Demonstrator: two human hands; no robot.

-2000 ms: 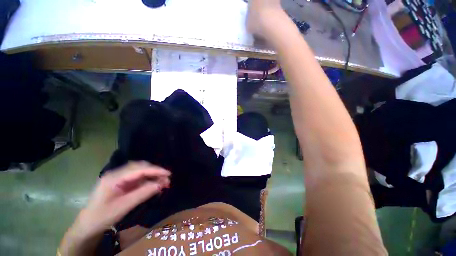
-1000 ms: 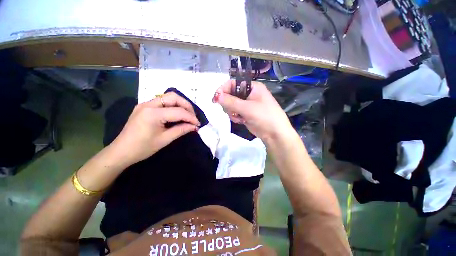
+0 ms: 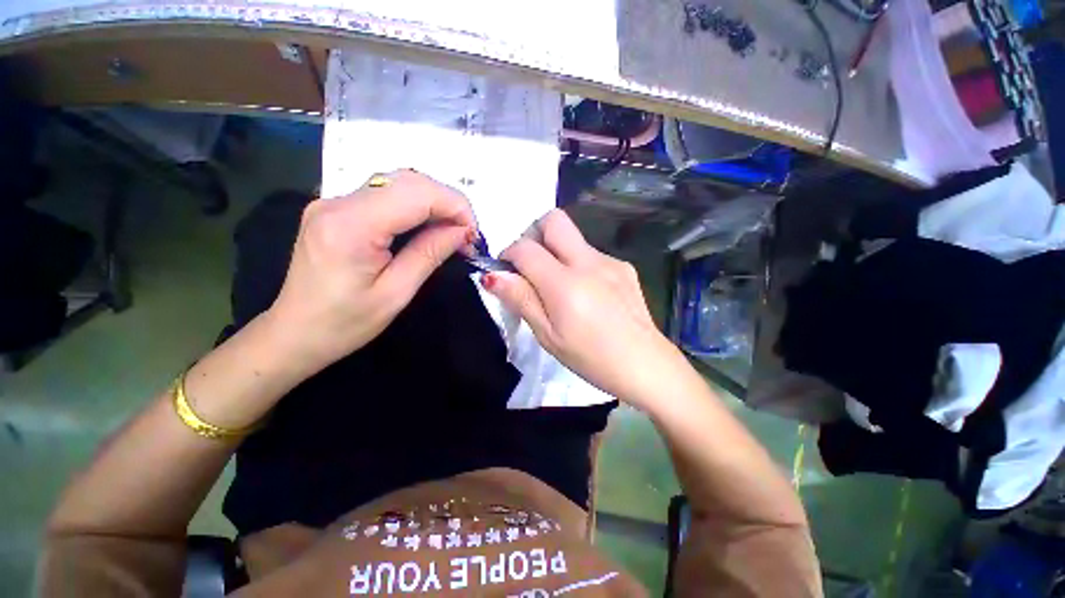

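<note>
The black garment [image 3: 409,374] fills the lap, with a white fabric panel [image 3: 543,371] at its right side. My left hand [image 3: 374,257] pinches the garment's black edge between thumb and fingertips. My right hand [image 3: 578,298] is closed close beside it at the black-white edge, its fingers around dark snips [image 3: 488,264], of which only a small part shows between the hands. A white paper sheet [image 3: 444,129] hangs from the table edge behind the hands. No needle or thread can be made out.
The white table [image 3: 467,26] has a wooden edge and a grey mat [image 3: 747,70] with small dark parts, a black cable [image 3: 832,82] and a pink bin [image 3: 934,105]. Black and white garments [image 3: 911,327] are heaped at right. Dark cloth [image 3: 41,269] lies at far left.
My right hand first came back from the table holding dark snips, and has now moved down and left to the garment edge. My left hand went from loose over the lap to pinching the garment.
</note>
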